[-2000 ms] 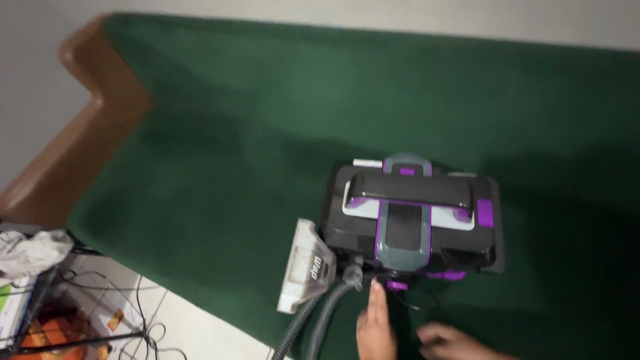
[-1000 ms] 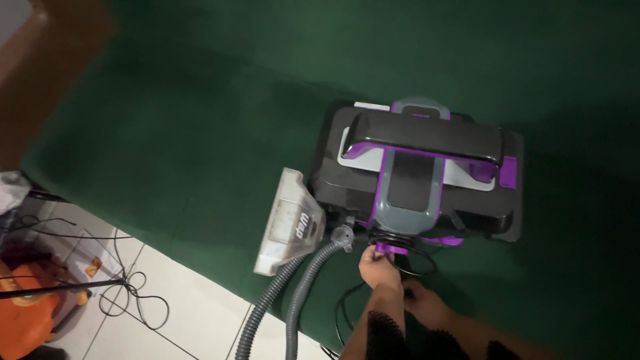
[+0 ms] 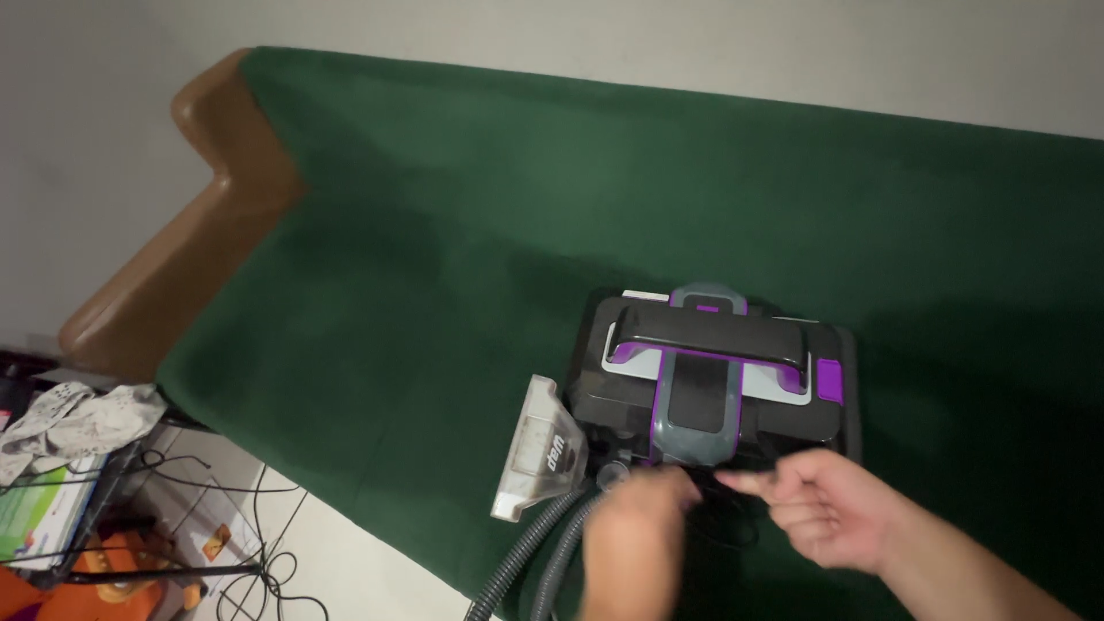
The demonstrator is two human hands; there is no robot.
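A black, grey and purple Wap portable upholstery cleaner [image 3: 699, 379] stands on a green fabric sofa [image 3: 414, 259]. Its clear suction nozzle [image 3: 542, 453] hangs at the machine's left side, above two grey corrugated hoses [image 3: 526, 552]. My left hand [image 3: 638, 526], blurred, is at the front of the machine beside the hose fitting; what its fingers hold cannot be made out. My right hand [image 3: 815, 509] is just to the right, its index finger pointing left toward a black power cord [image 3: 733, 517] below the machine; contact with the cord is unclear.
The sofa's brown armrest [image 3: 198, 224] rises at the left. A wire rack with a patterned cloth [image 3: 78, 423] and papers stands at the lower left. Loose black cables [image 3: 267, 573] and an orange object [image 3: 129, 578] lie near the tiled floor [image 3: 362, 535].
My right hand has moved out to the right from beside my left hand at the machine's front. The view has shifted, showing more of the armrest and wall than a second ago.
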